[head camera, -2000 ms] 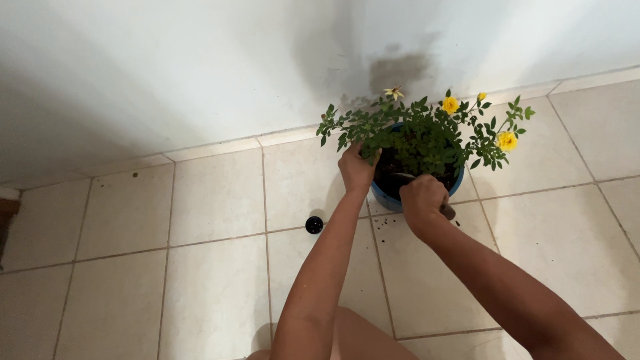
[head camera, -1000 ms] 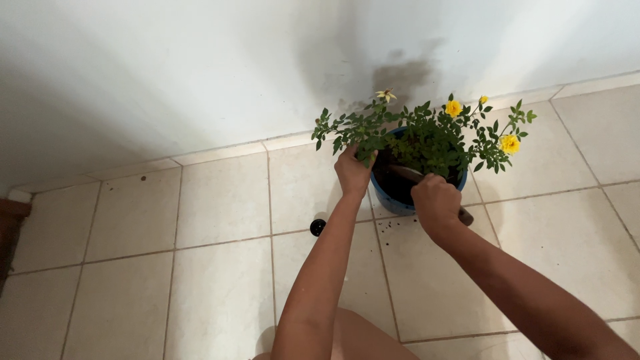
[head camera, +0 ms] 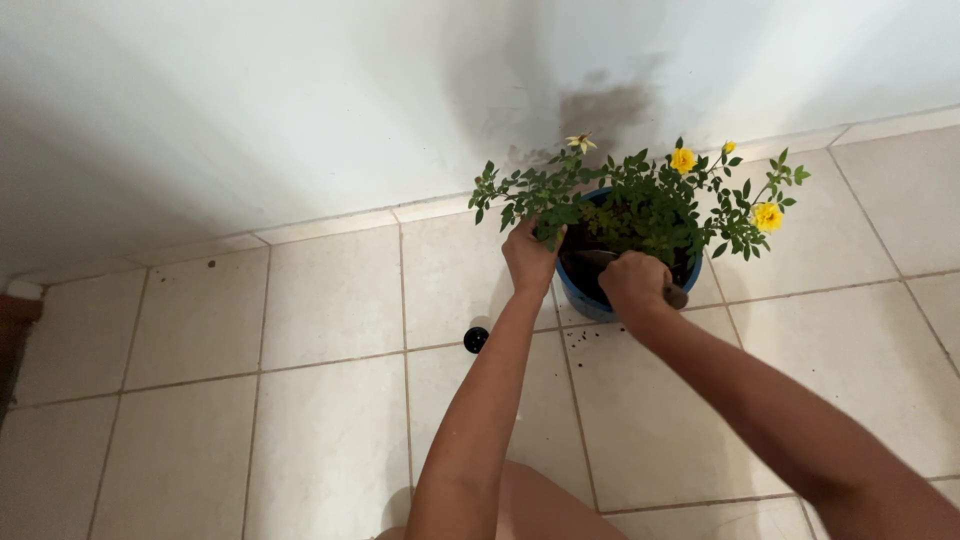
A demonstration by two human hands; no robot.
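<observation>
A rose plant (head camera: 645,210) with yellow flowers grows in a round blue pot (head camera: 590,306) of dark soil. My right hand (head camera: 636,281) is closed around the handle of a hand trowel (head camera: 596,257); the handle's brown end sticks out beyond my fist, and the blade lies at the soil inside the pot's near left part. At the pot's left rim is my left hand (head camera: 530,257), its fingers partly hidden under the leaves of a branch that leans left. Whether those fingers grip the rim or the branch cannot be told.
Pale floor tiles (head camera: 330,435) surround the pot, and a white wall (head camera: 300,97) with a dark stain rises behind it. A small black round object (head camera: 475,340) lies left of the pot, beside my left forearm. Crumbs of soil (head camera: 581,341) are scattered in front.
The trowel blade and my right hand have shifted slightly within the pot. My left hand stays at the pot's left side.
</observation>
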